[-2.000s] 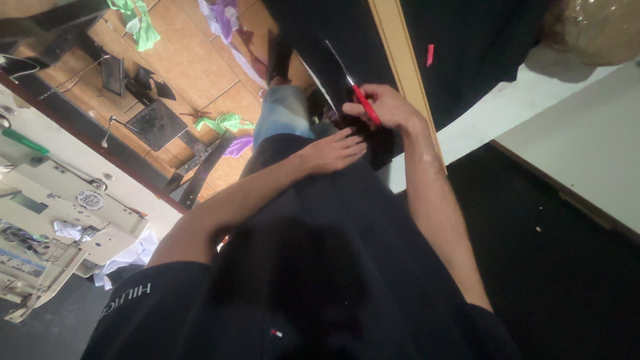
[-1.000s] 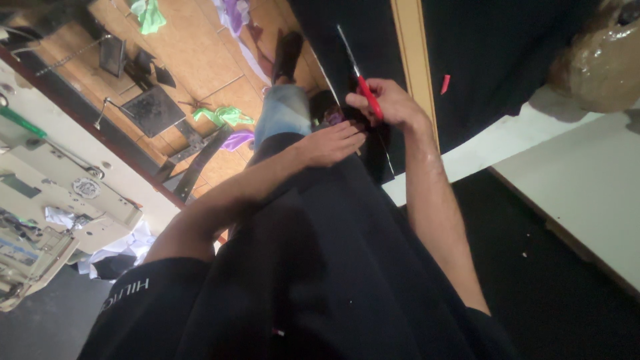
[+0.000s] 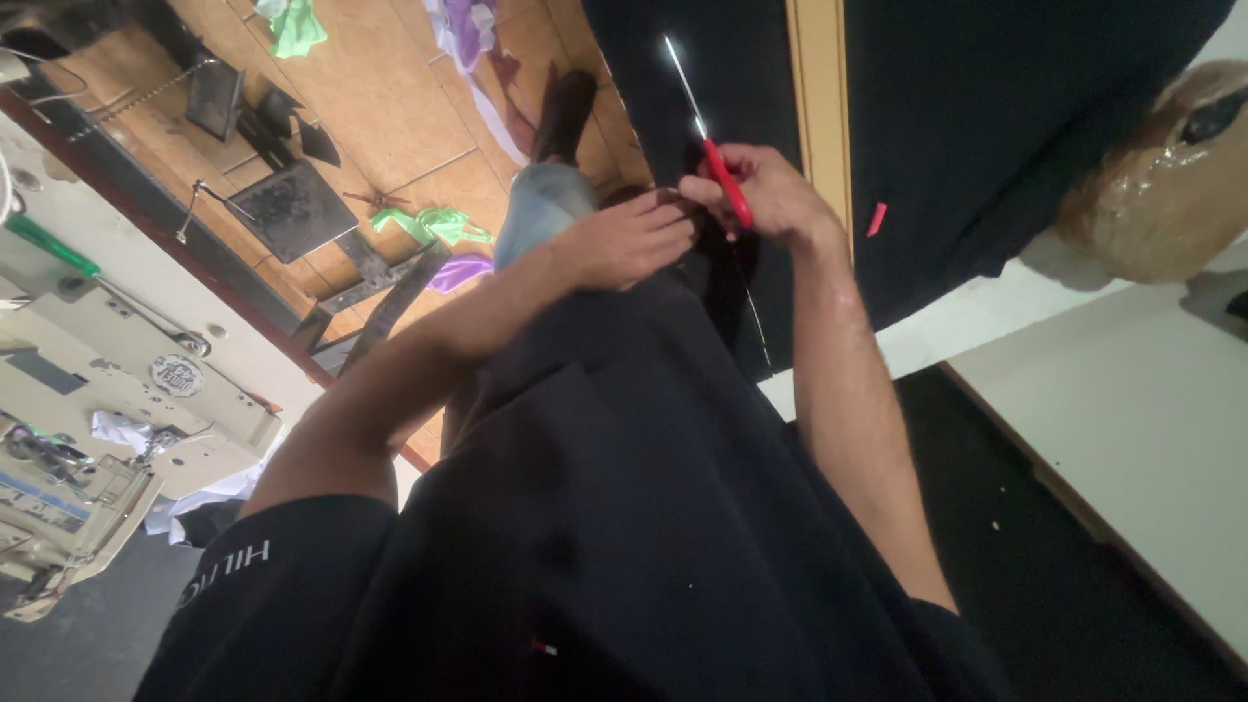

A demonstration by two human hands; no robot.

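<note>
My right hand holds red-handled scissors, with the handles across its fingers and the metal blades pointing away over black fabric. Close beside it, my left hand lies palm down with its fingers together at the dark cloth near my lap. Its fingertips are partly lost in shadow, and whether they pinch anything cannot be told. A thin light line runs along the dark cloth below the hands. To the right of the scissors, a long yellowish strip lies on the fabric.
A small red scrap rests on the black fabric, near a brown plastic-wrapped bundle. At left are an industrial sewing machine and a green-handled screwdriver. A black pedal and green scraps are on the tiled floor.
My left hand has shifted slightly forward, beside my right hand. The scissors remain in my right hand, their blades still pointing away.
</note>
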